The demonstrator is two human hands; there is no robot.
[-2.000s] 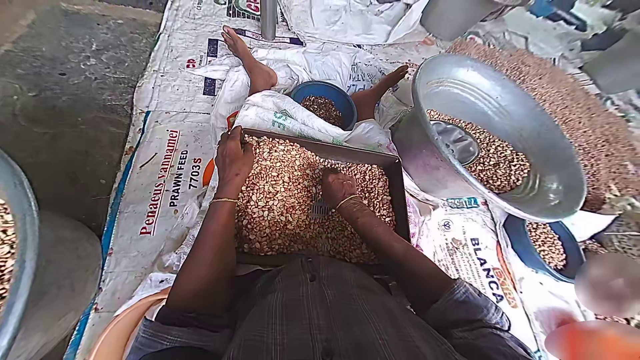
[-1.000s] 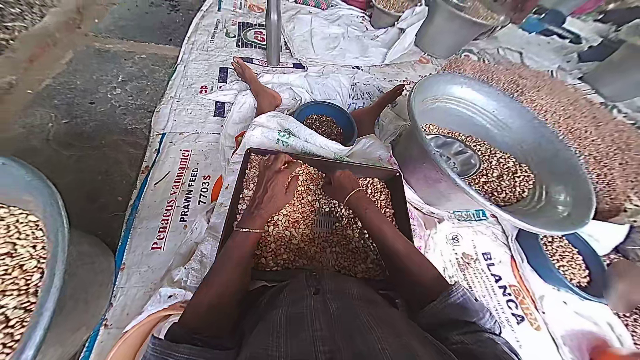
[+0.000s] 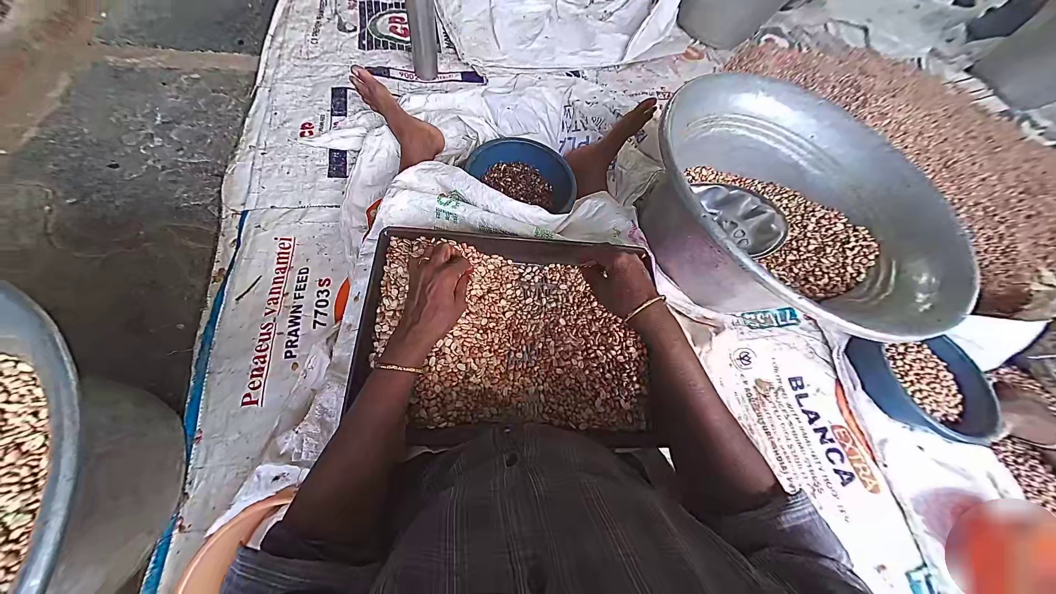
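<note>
A dark rectangular tray rests on my lap, its floor covered by a layer of split nuts or seeds. My left hand is on the layer near the tray's far left part, fingers bent down; whether pieces are between them cannot be told. At the far right corner my right hand has its fingers curled at the layer's edge, and its fingertips are partly hidden. Each wrist has a thin bangle. Beyond the tray, between my feet, stands a blue bowl with darker pieces in it.
A large metal basin with nuts and a metal dish tilts at the right. Below it is a blue basin with more nuts. A nut-filled metal vessel stands at the left. Printed woven sacks cover the ground; a wide heap lies far right.
My right hand has moved from the tray's middle to its far right corner. My left hand went from the left rim onto the nuts, then slightly away from the middle.
</note>
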